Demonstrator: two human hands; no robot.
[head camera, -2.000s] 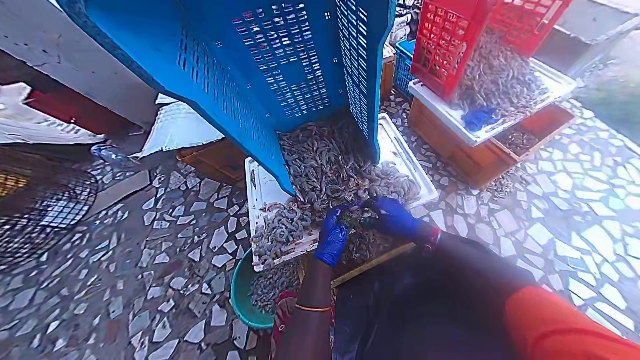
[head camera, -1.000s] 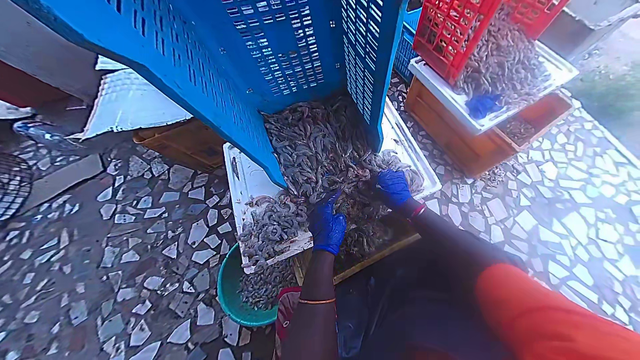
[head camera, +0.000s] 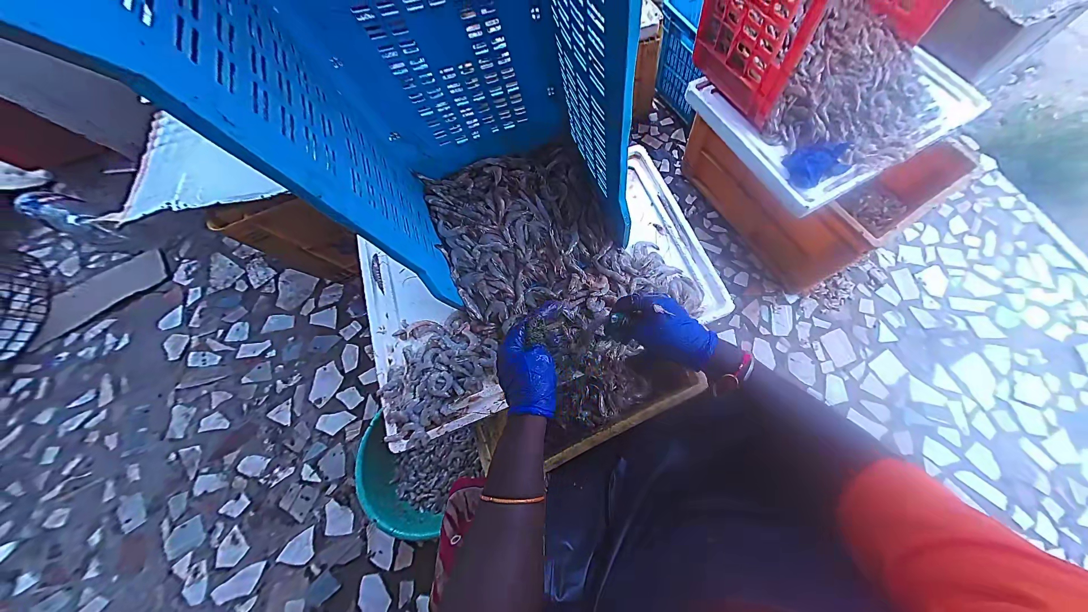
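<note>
A heap of raw shrimp (head camera: 527, 221) spills from a tipped blue plastic crate (head camera: 459, 76) onto a white tray (head camera: 671, 204). My left hand (head camera: 529, 365), in a blue glove, is at the near edge of the heap, its fingers around something too small to make out. To its right is my right hand (head camera: 667, 330), also gloved, fingers bent over the shrimp; whether it holds one cannot be told. Below and between the hands lie shrimp and scraps in a yellowish-edged container (head camera: 595, 438). Paler shrimp (head camera: 438, 365) are piled on the tray's left part.
A green basin (head camera: 374, 493) with small shrimp or pieces stands at lower left. At upper right, a red crate (head camera: 748, 59) of shrimp rests on a white tray (head camera: 799, 200) above orange crates (head camera: 748, 221). A black wire basket (head camera: 21, 306) is at far left on the stone-mosaic floor (head camera: 255, 467).
My left hand has moved slightly up from its place a second ago. My right hand has shifted a little toward the near side, and the two hands are again at similar height.
</note>
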